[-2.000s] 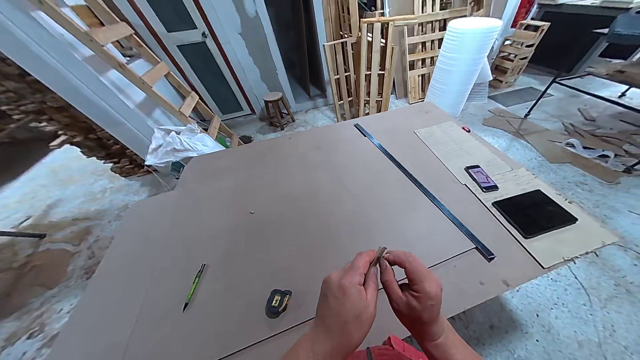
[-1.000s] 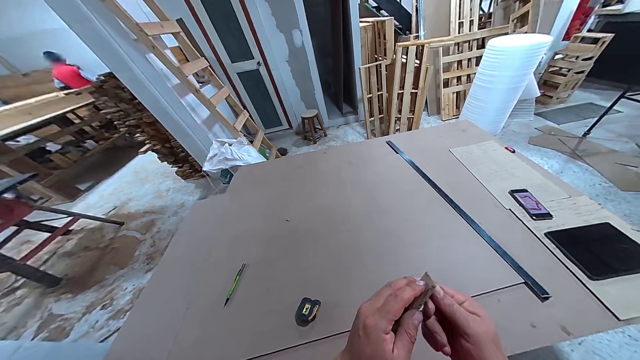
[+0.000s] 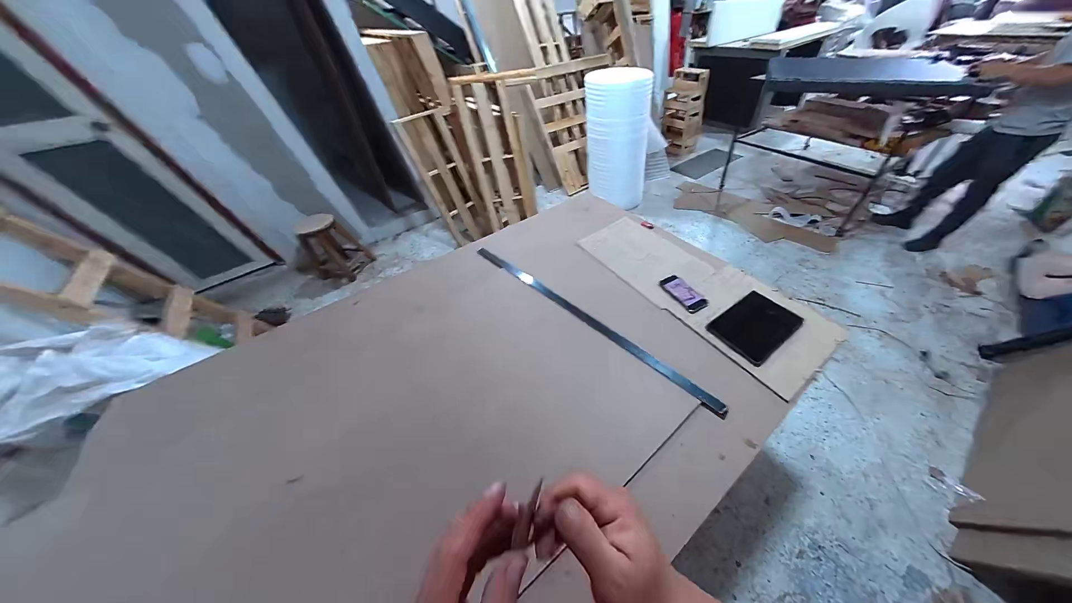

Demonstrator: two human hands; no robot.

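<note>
A small thin brown piece (image 3: 525,521), perhaps wood or cardboard, is between my two hands near the bottom centre. My left hand (image 3: 477,548) grips its lower part between thumb and fingers. At its right side, my right hand (image 3: 599,532) has its fingers curled against the piece. Both hands are over the large brown board (image 3: 377,402), above a dark straight line or seam. A long metal straightedge (image 3: 615,337) lies across the board beyond them. Farther right, a phone (image 3: 684,294) and a black tablet (image 3: 755,327) rest on a pale thin panel (image 3: 624,251).
A wooden stool (image 3: 322,244) and pallet-like wooden frames (image 3: 490,155) stand beyond the board, beside a white foam roll (image 3: 618,138). White plastic sheeting (image 3: 92,364) is at the left. Another person (image 3: 1017,126) stands by a metal-framed table (image 3: 863,79) at the upper right.
The view has swung right, and the green pen and tape measure have left it. My hands stay close together around the small piece, with my left fingers now more spread.
</note>
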